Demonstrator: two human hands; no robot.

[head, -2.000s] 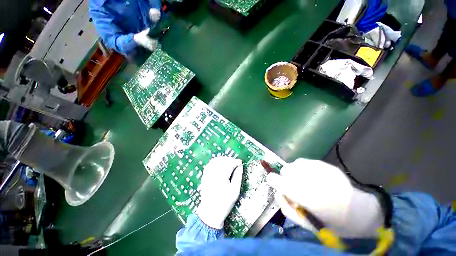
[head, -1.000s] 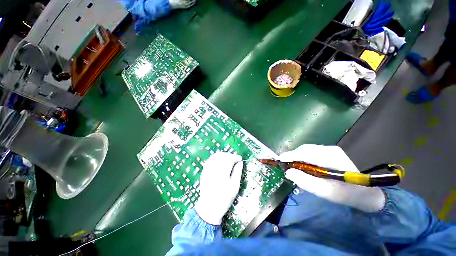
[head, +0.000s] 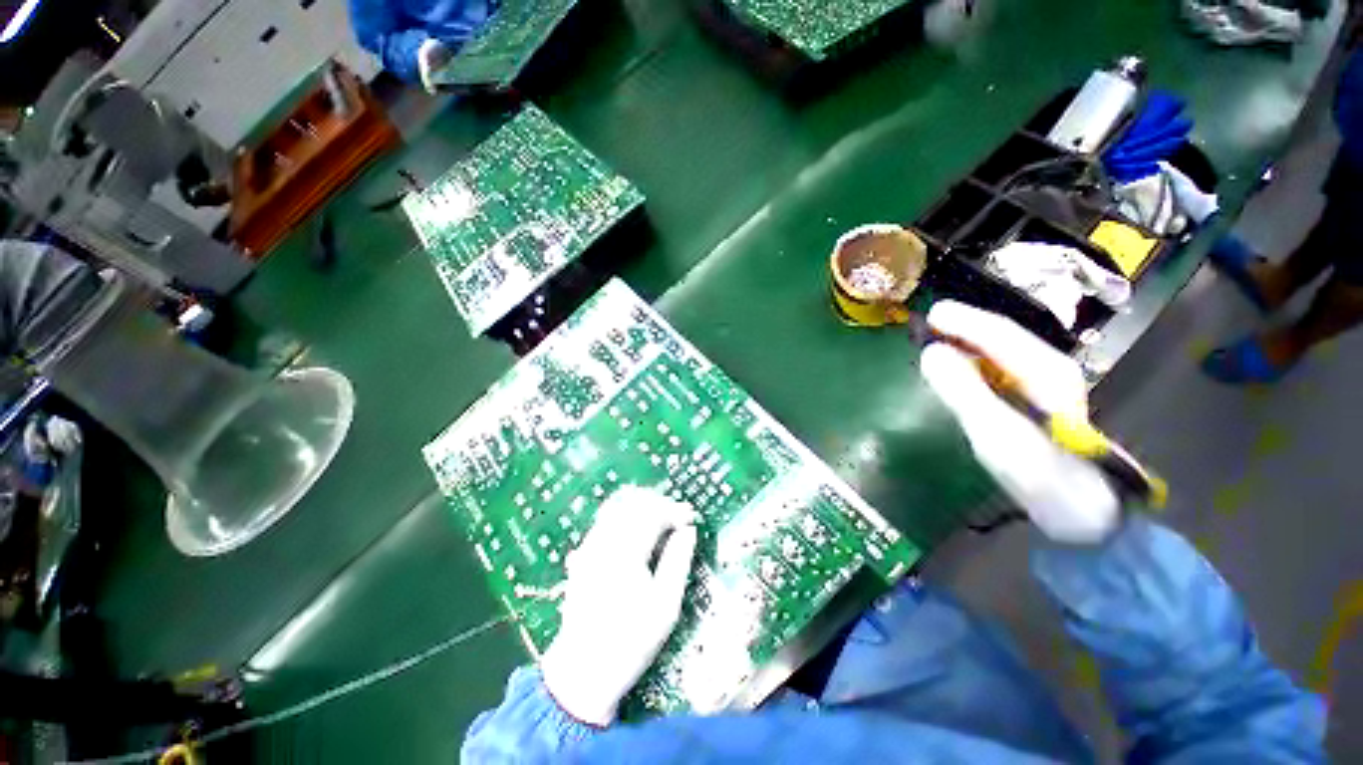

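Observation:
A large green printed circuit board (head: 643, 434) lies solder side up before me, with silvery pads. My left hand (head: 620, 605), in a white glove, rests on its lower left part with the fingers closed around the solder wire (head: 381, 676), which runs in from the left. My right hand (head: 1024, 426), also gloved, is off the board at the right and holds the soldering iron (head: 1002, 380), its yellow and black handle pointing back to the right. The iron's tip end is at the lower right rim of the tip-cleaning pot (head: 839, 286); exact contact cannot be told.
A second board (head: 523, 217) lies beyond mine, another (head: 815, 18) at the top. A clear fume funnel (head: 262, 463) is at the left. A black divided tray (head: 957, 212) holds a white cloth, blue bundle and silvery cylinder. A person's blue sleeve (head: 404, 27) is at top left; another person's legs are at right.
My right hand has moved the iron off the board, up and right to the pot. My left hand has stayed on the board. The far person has a tilted board at the top left.

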